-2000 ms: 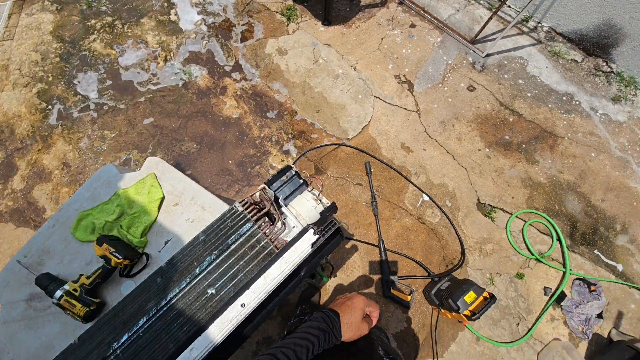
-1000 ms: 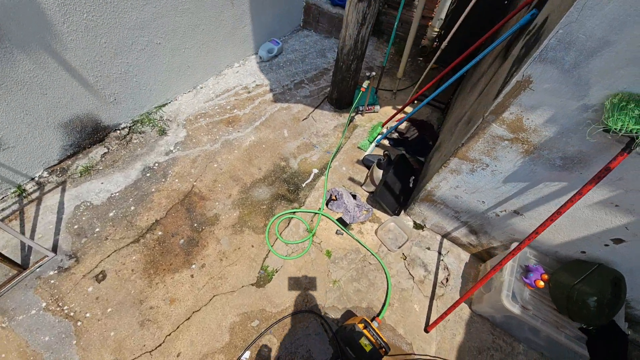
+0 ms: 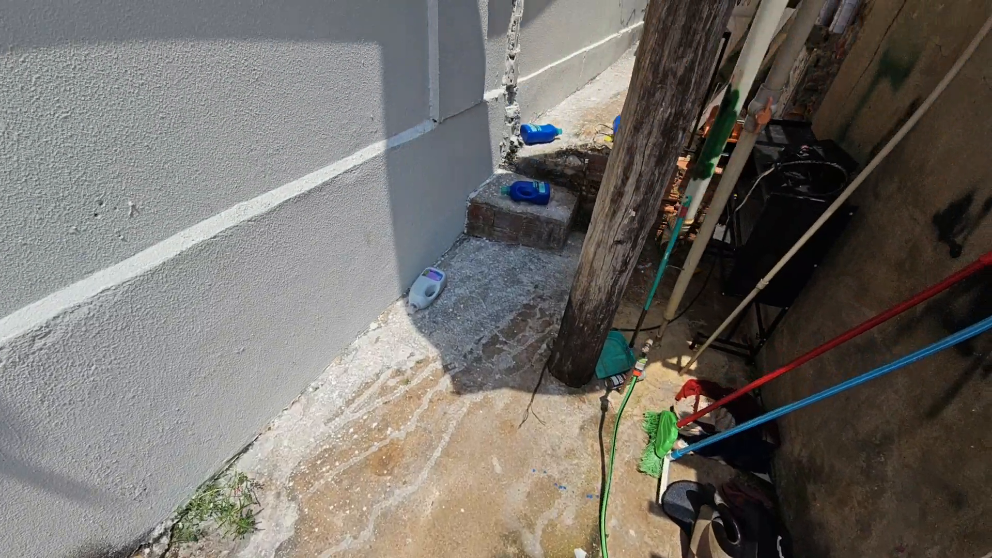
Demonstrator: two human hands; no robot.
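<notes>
Neither of my hands shows in the head view, so what they hold is hidden. A green garden hose runs up the concrete floor to a connector near the foot of a wooden post. Beside the post's base is a teal dustpan. A green-bristled broom head lies at the lower end of a red pole. Next to it, a blue pole leans to the right wall. A white plastic bottle lies against the grey wall.
Two blue bottles lie farther back, one on a low brick step. Pale pipes and a beige pole slant beside black equipment. Dark shoes and cloth lie at the lower right. Weeds grow along the grey wall.
The view has swung far, from the air-conditioner unit, drill and pressure washer to the wall and wooden post. My hand, seen two seconds ago near the unit, is out of view.
</notes>
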